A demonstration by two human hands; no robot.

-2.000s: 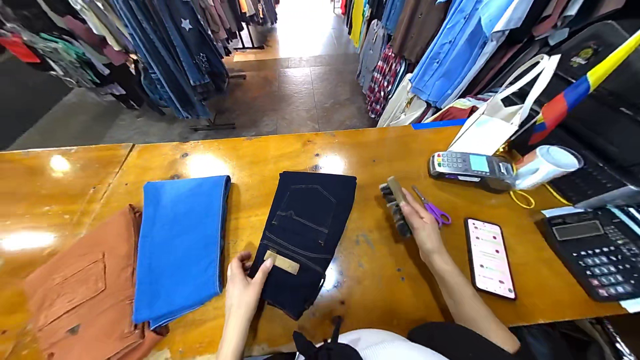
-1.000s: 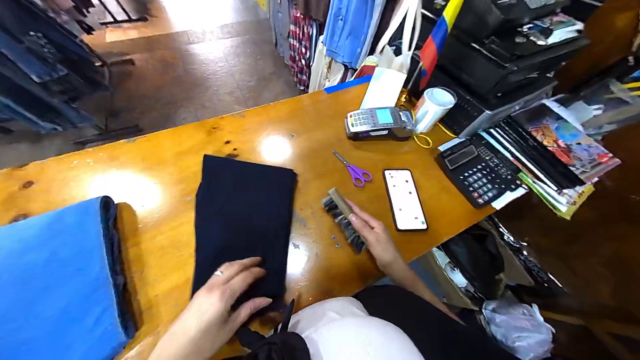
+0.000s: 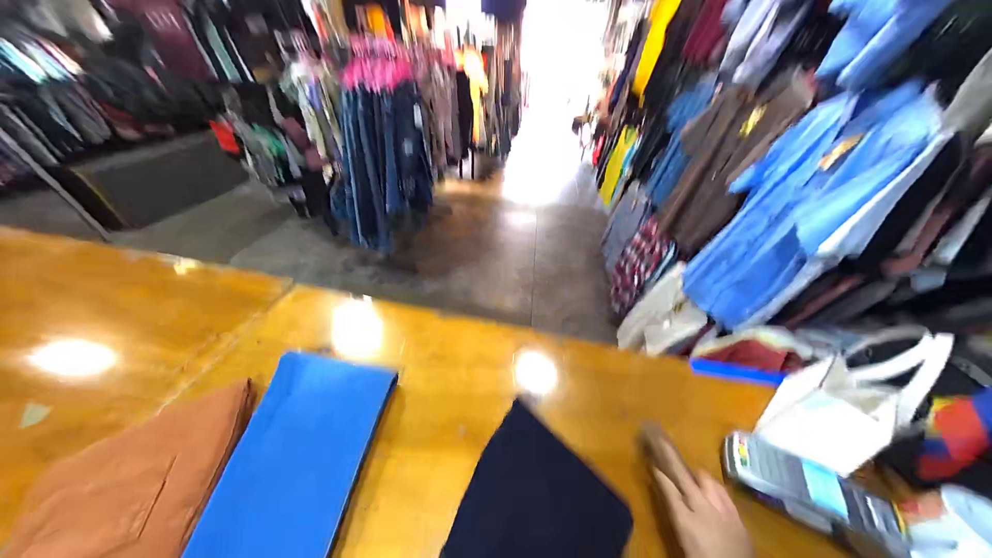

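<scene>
My right hand (image 3: 709, 515) holds a wooden-backed brush (image 3: 668, 459) over the varnished wooden counter, right of a folded dark navy garment (image 3: 542, 488). The lower part of that garment is cut off by the frame, and my left hand is out of view. Left of it lies a folded bright blue garment (image 3: 291, 457), and beside that a folded rust-orange garment (image 3: 116, 496). The picture is blurred by motion.
A card terminal (image 3: 814, 484) lies right of my right hand, with a white bag (image 3: 845, 411) behind it. Beyond the counter's far edge (image 3: 465, 316) stand racks of jeans (image 3: 384, 163) and hanging blue shirts (image 3: 806, 209).
The view has swung up and left since a second ago. The navy garment showed a pocket and patch two seconds ago; its plain side shows now. The brush stays in my right hand.
</scene>
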